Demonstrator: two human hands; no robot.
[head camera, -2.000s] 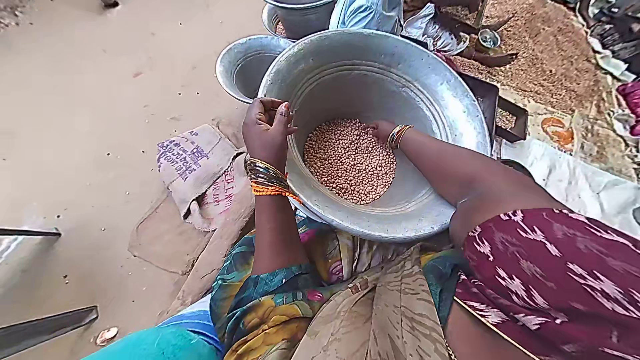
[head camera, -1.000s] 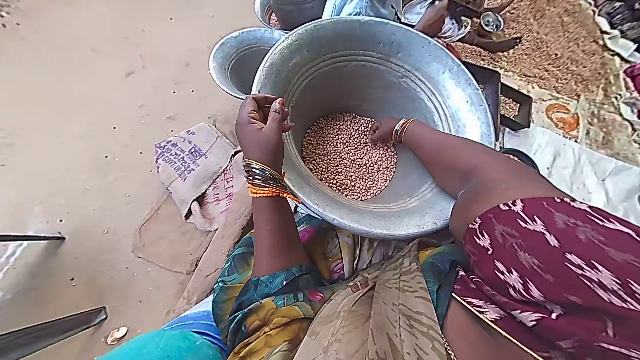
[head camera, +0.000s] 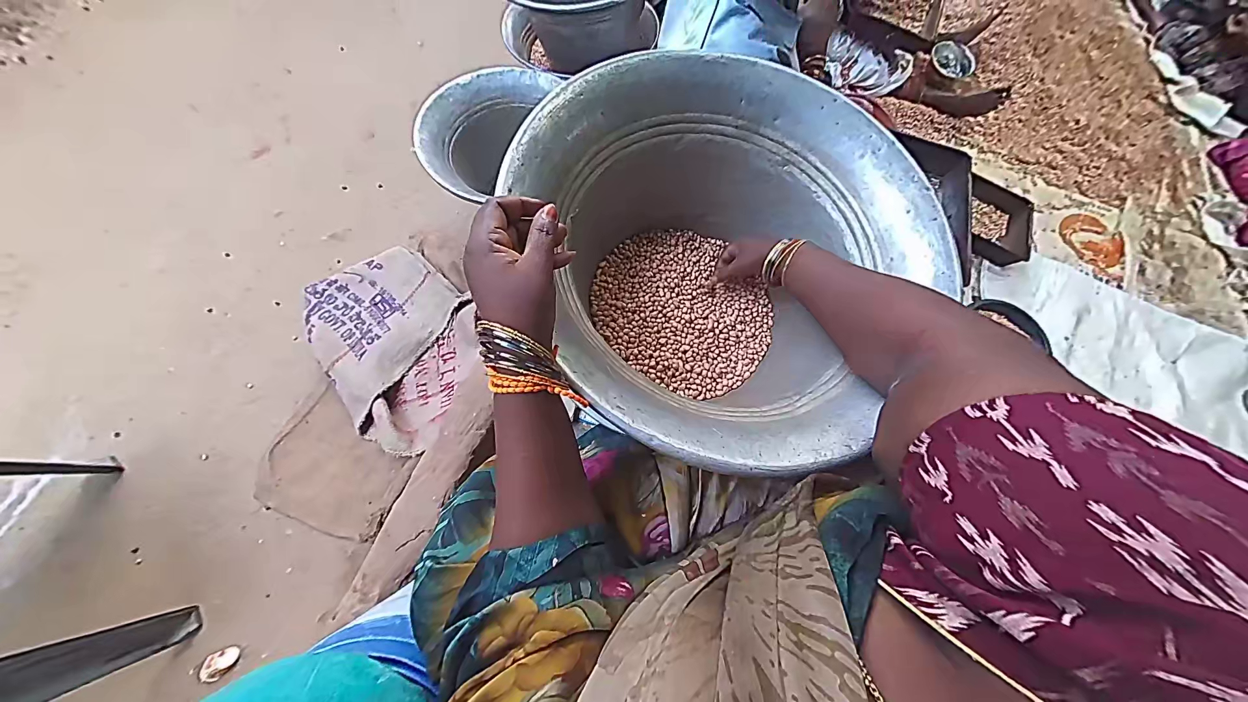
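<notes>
A wide metal basin (head camera: 848, 146) rests at my lap, tilted so that its inside faces me. Reddish-brown peanut kernels (head camera: 682, 317), as they look, form a heap low in the basin. My left hand (head camera: 517, 258), with dark and orange bangles at the wrist, is at the basin's left rim with its fingers curled; whether it grips the rim or something small is unclear. Inside the basin, my right hand (head camera: 743, 263) touches the upper right of the heap, its fingertips partly in the kernels. Gold bangles circle that wrist.
Behind the basin stand a smaller metal basin (head camera: 478, 132) and another metal vessel (head camera: 585, 34). A printed jute sack (head camera: 375, 327) lies on the ground at left. A dark metal frame (head camera: 1004, 219) and a white sheet (head camera: 1121, 331) are at right. Other people sit beyond, near spread kernels (head camera: 1092, 107).
My right hand has shifted slightly on the heap. My left hand remains at the left rim. Beyond the basin, another person's arms and feet have changed place.
</notes>
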